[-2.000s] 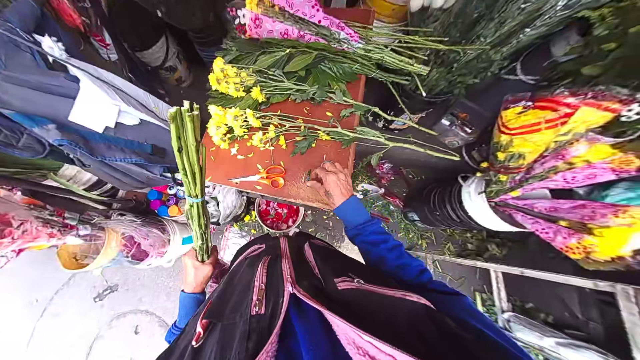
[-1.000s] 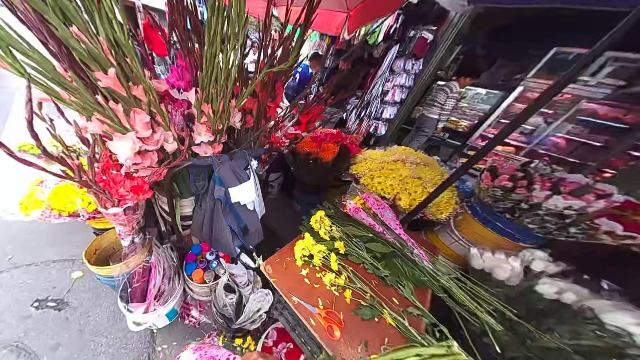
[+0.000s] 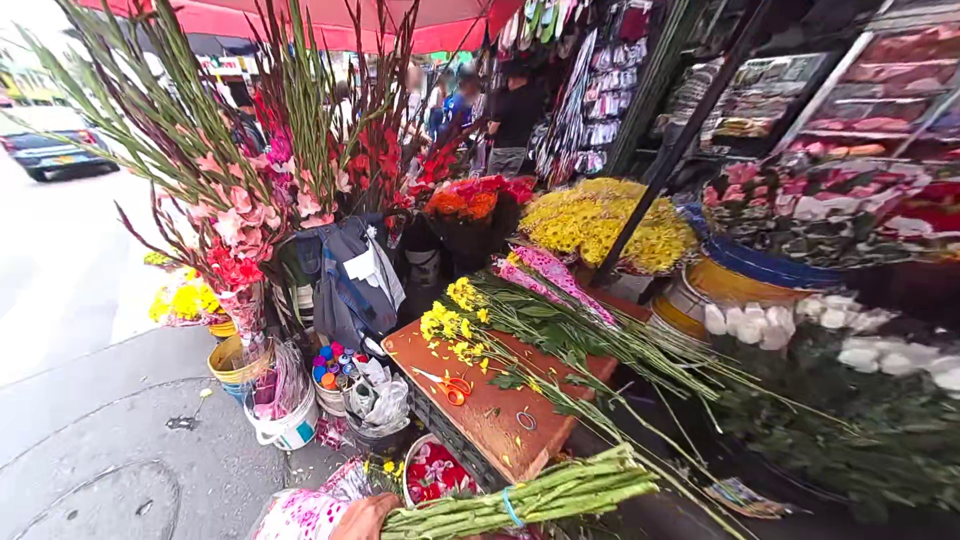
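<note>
My left hand is at the bottom edge, closed around a bundle of thick green flower stems tied with a blue band; pink patterned wrapping shows to its left. The stem ends point right, in front of the brown tabletop. On that top lie orange-handled scissors, a loose rubber band, fallen petals and yellow chrysanthemums with long stems. A pink-wrapped bunch lies behind them. My right hand is out of view.
Buckets with gladioli, plastic wrap and spray-can caps stand left of the table. A bowl of red petals is below it. Yellow flowers and white roses stand behind and right. A dark pole slants beyond the table.
The view has swung up and toward the street. Two seconds ago my right hand rested on the tabletop; it is now out of view. The stem bundle has gone from upright to lying crosswise.
</note>
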